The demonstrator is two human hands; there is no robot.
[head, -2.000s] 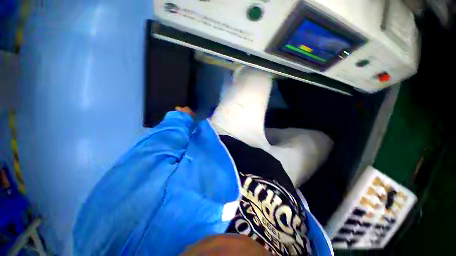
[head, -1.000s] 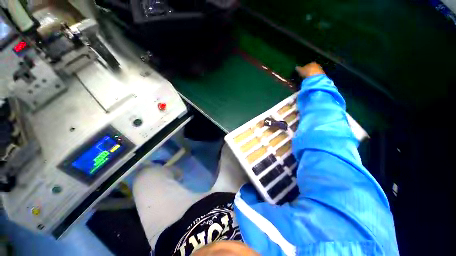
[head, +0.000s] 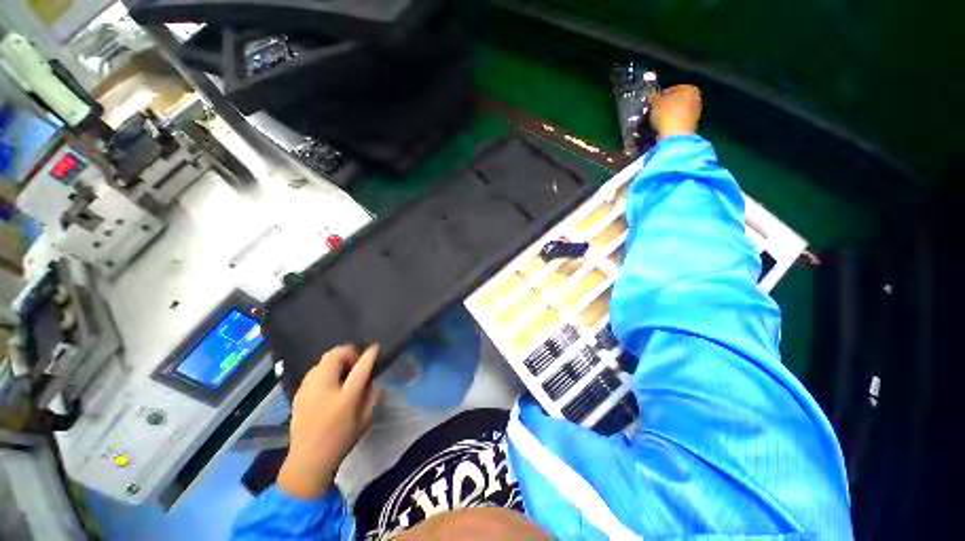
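My left hand (head: 330, 414) grips the near left end of a long black carrier tray (head: 423, 254), thumb and fingers at its edge. The tray slants up to the right, over the machine's right corner, and its shallow pockets look bare. My right hand (head: 678, 110) is at the upper right and holds a black phone body (head: 635, 104) by its side, upright in the view. A white parts tray (head: 491, 334) lies below it, partly hidden by my right sleeve. It holds tan and black strip parts (head: 572, 365). A small black item (head: 564, 249) rests on it.
The white machine (head: 228, 275) stands at the left with a lit blue screen (head: 218, 351), a red button (head: 334, 242) and a yellow button (head: 122, 461). Stacked black trays (head: 349, 95) are at the top, beside the green bench surface (head: 508, 79).
My left hand has come into view with the black carrier tray, which now covers part of the machine's corner and green surface. My right hand has moved slightly up and now visibly holds the phone body.
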